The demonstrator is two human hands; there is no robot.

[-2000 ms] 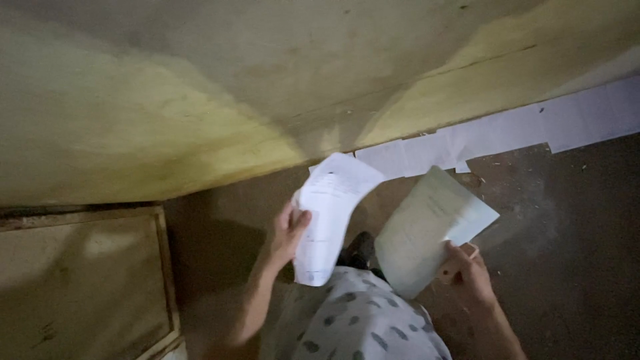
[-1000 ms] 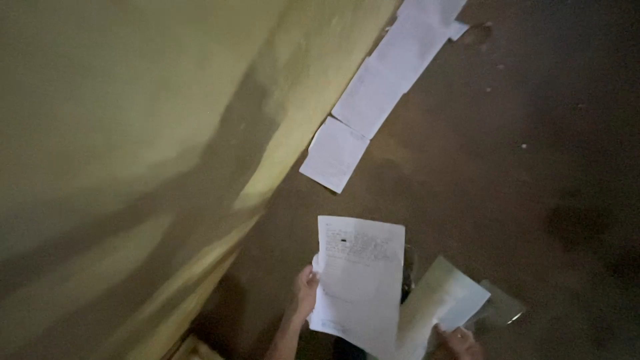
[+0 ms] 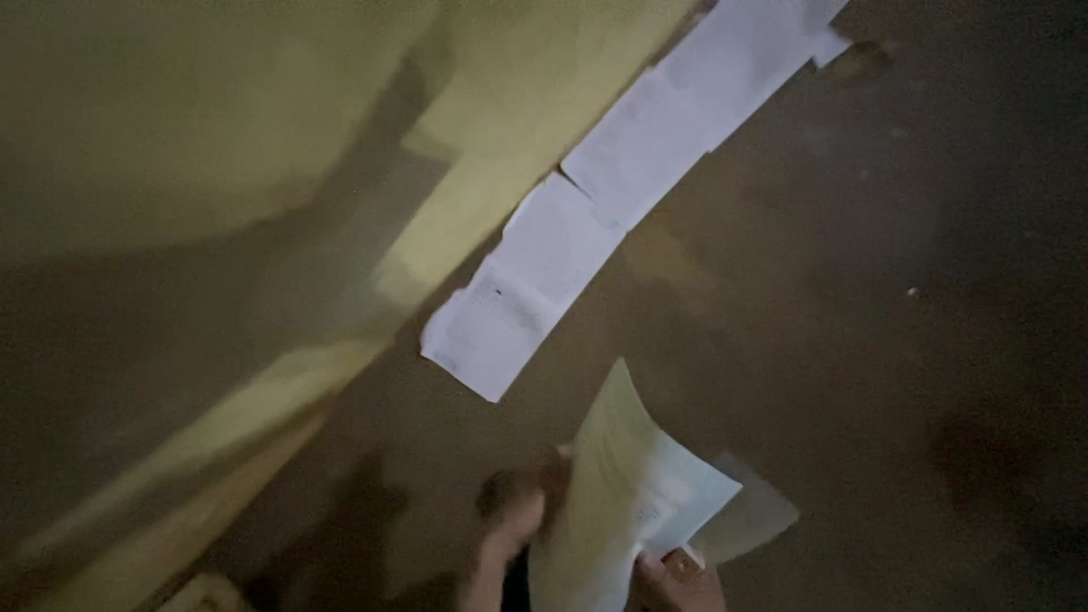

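Note:
My right hand [image 3: 680,578] grips a bent stack of papers [image 3: 603,501], pale green on its left part and bluish white on its right, at the bottom centre. A translucent sheet [image 3: 752,510] sticks out behind it on the right. My left hand [image 3: 514,518] is blurred at the stack's left edge; whether its fingers hold the edge I cannot tell. Ahead, a row of white paper sheets [image 3: 637,149] lies on the floor along the wall, end to end or overlapping. The nearest sheet [image 3: 493,331] bears faint writing.
A yellowish wall [image 3: 212,127] with shadows on it rises on the left. The dark floor [image 3: 807,340] spreads to the right, with a small white speck [image 3: 913,291] on it. A pale object [image 3: 204,595] shows at the lower left edge.
The written sheet that my left hand held a second ago now lies at the near end of the floor row. My left hand has let it go and is beside the stack.

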